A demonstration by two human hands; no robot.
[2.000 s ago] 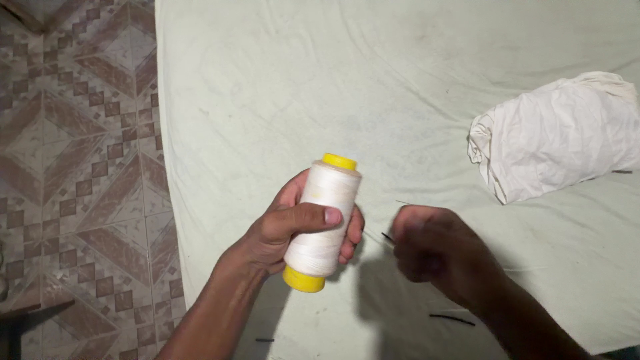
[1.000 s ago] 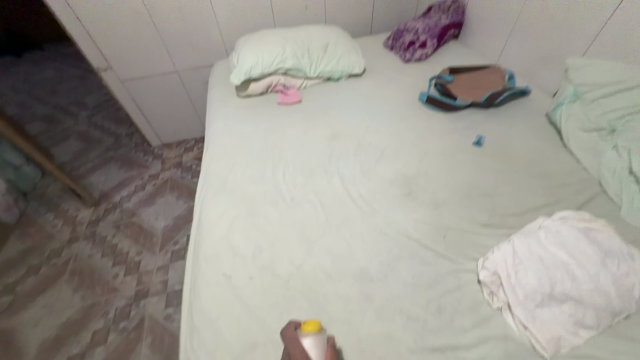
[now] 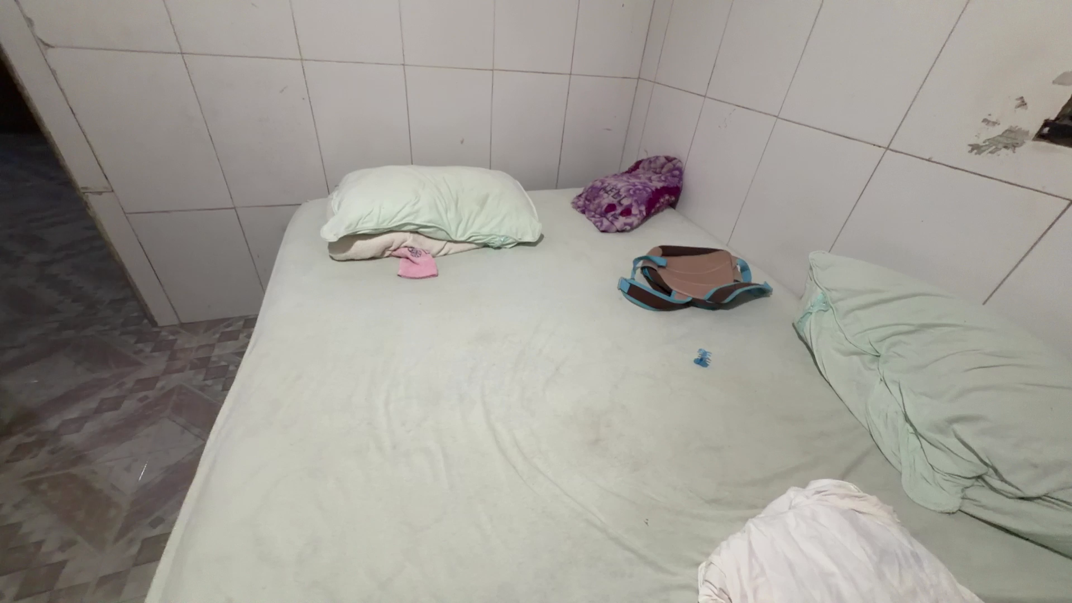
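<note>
Neither my left hand nor my right hand shows in the head view at this moment, and the thread spool is out of sight too. A bed with a pale green sheet point(image 3: 469, 402) fills the middle. At its lower right edge lies a bundled white cloth point(image 3: 829, 553), partly cut off by the frame. A small blue hair claw clip point(image 3: 703, 358) rests on the sheet, in front of a brown padded carrier with blue-edged straps point(image 3: 695, 276).
Pale green pillows lie at the far left point(image 3: 435, 201) and along the right point(image 3: 946, 402). A pink cloth point(image 3: 416, 262) pokes from under the far pillow. Purple patterned fabric point(image 3: 630, 194) sits in the corner by tiled walls point(image 3: 553, 100). Patterned floor tiles point(image 3: 109, 469) run along the left.
The view has tilted up strongly toward the walls. The white thread spool with yellow ends, earlier in my left hand, has left the view, as have both hands.
</note>
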